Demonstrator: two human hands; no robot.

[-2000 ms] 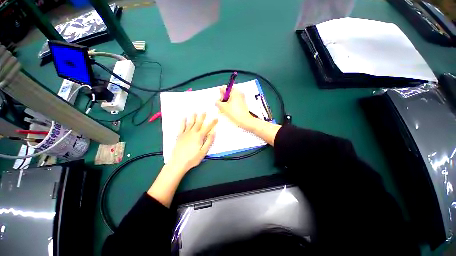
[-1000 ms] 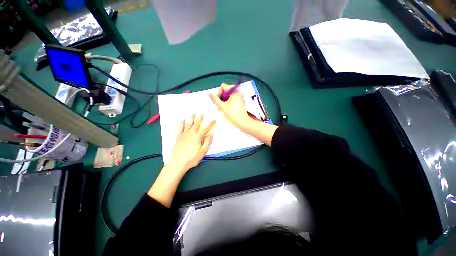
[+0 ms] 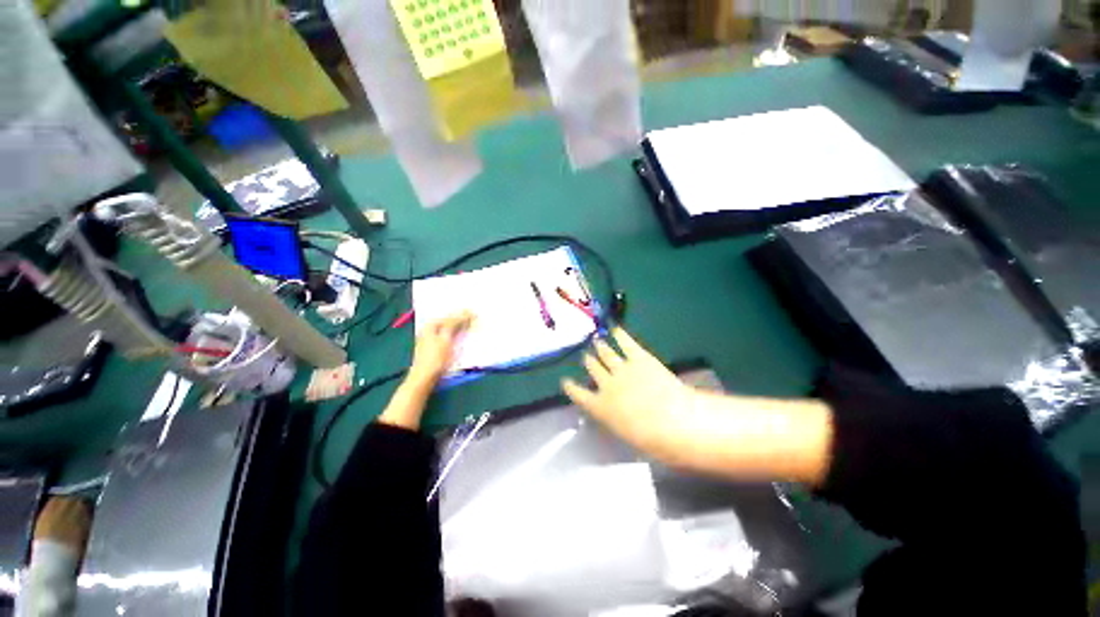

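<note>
The record sheet (image 3: 495, 301) lies on a blue-edged clipboard (image 3: 586, 268). A purple pen (image 3: 543, 306) lies on the sheet, with a red pen (image 3: 575, 303) beside it. My left hand (image 3: 439, 347) rests at the sheet's lower left edge; its fingers are partly blurred. My right hand (image 3: 633, 392) is over the back part of the film-covered closed laptop (image 3: 531, 530), fingers spread and empty, slightly blurred. The laptop lies nearest me, with a white rectangle on its lid.
A black cable (image 3: 519, 240) loops around the clipboard. Film-covered laptops (image 3: 917, 289) lie at right, another laptop (image 3: 175, 506) at left. A white sheet (image 3: 778, 163) covers a stack behind. A blue display (image 3: 268, 247) and pen cup (image 3: 247, 359) stand at left. Another person's hand (image 3: 63, 526) shows lower left.
The purple pen has left my right hand and lies on the sheet. My right hand has moved back toward me over the laptop. The view has tilted up, showing hanging papers.
</note>
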